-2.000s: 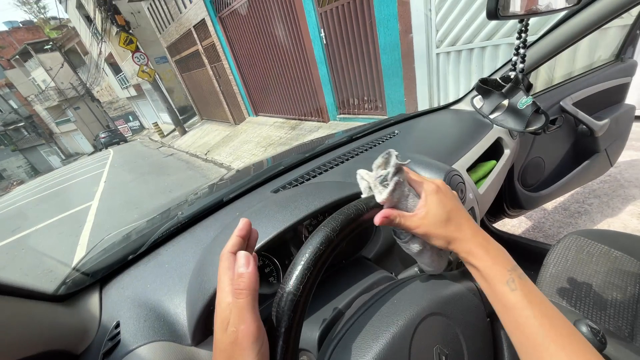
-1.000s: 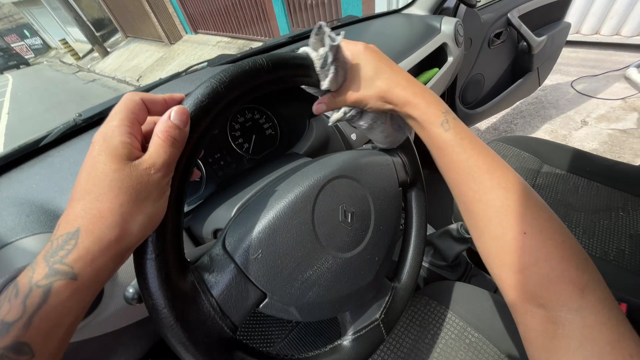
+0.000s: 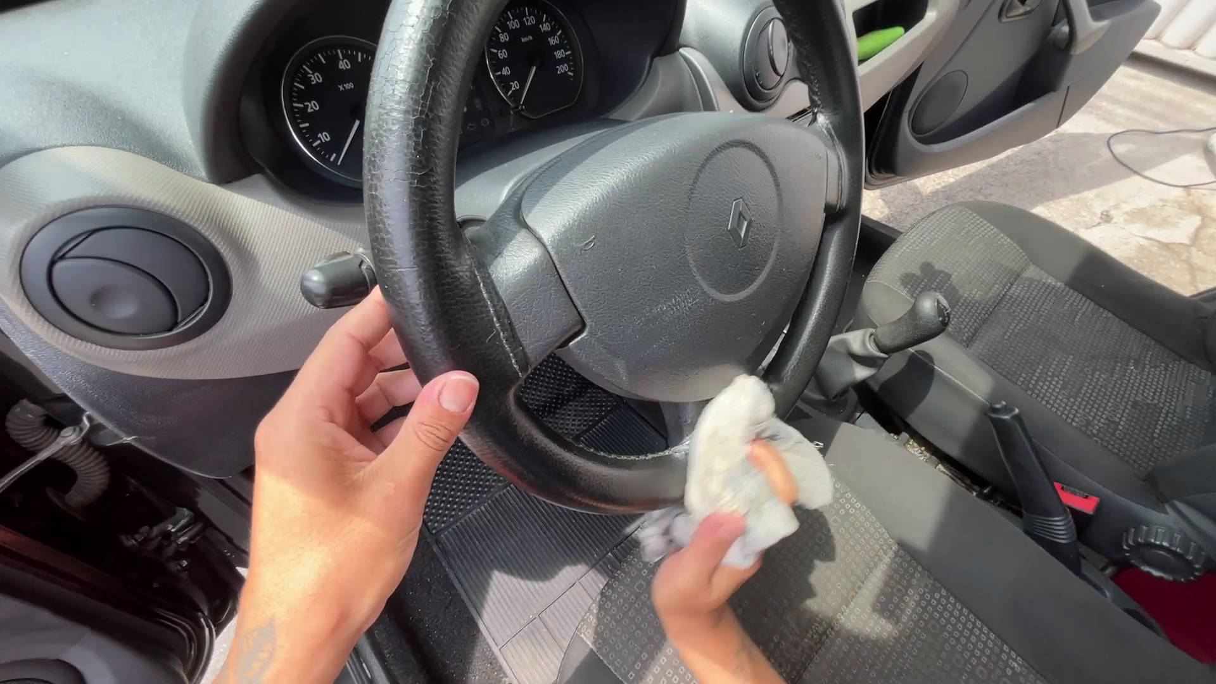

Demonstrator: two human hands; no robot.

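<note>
A black leather-covered steering wheel (image 3: 418, 190) with a grey Renault hub (image 3: 665, 247) fills the middle of the head view. My left hand (image 3: 356, 465) grips the lower left of its rim, the thumb on the near side and the fingers behind. At the rim's bottom right, my right hand (image 3: 708, 570) holds a crumpled whitish cloth (image 3: 736, 465) against the leather. One finger shows over the cloth; the others are partly hidden and blurred. Fine cracks run along the upper left of the rim.
Left of the wheel are a control stalk (image 3: 337, 279) and a round air vent (image 3: 125, 277). To the right stand the gear lever (image 3: 912, 321) and handbrake (image 3: 1031, 475). The driver's seat (image 3: 855, 589) lies below, the passenger seat (image 3: 1073, 323) beyond, near an open door (image 3: 988, 104).
My right hand has moved with the cloth from the top of the rim to its bottom right. My left hand has gone down the left side. The view has tilted down.
</note>
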